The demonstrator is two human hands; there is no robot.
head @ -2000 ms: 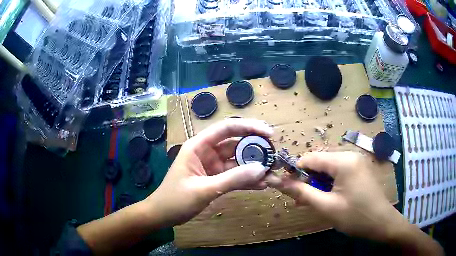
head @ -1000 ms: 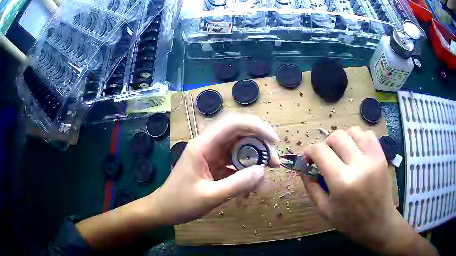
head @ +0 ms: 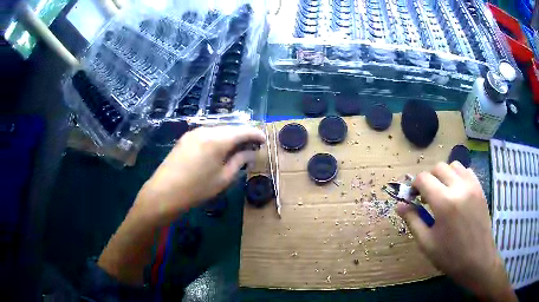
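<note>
My right hand [head: 452, 221] holds small cutters [head: 405, 193] with silver jaws and blue handles. The jaws are parted over crumbs on the cardboard sheet [head: 295, 253]. My left hand [head: 192, 165] is at the cardboard's upper left edge, fingers curled. Something dark shows between its thumb and fingers, but I cannot tell whether it is gripped. A round black driver [head: 322, 168] lies on the cardboard, with others above it [head: 292, 137] [head: 333, 129] [head: 379, 117]. Another driver [head: 259, 190] lies by the tweezers [head: 275, 171] at the left edge.
Clear blister trays [head: 142, 65] stand at upper left, with more trays [head: 378, 53] along the back. A black pad [head: 419, 123], a white bottle [head: 484, 109] and a die-cut sheet [head: 517, 206] are to the right. Red bins [head: 514, 35] stand at upper right.
My left hand has moved from the middle to the cardboard's left edge; the driver it held no longer shows clearly. The cutters remain in my right hand. The view has shifted, so the bench appears further right.
</note>
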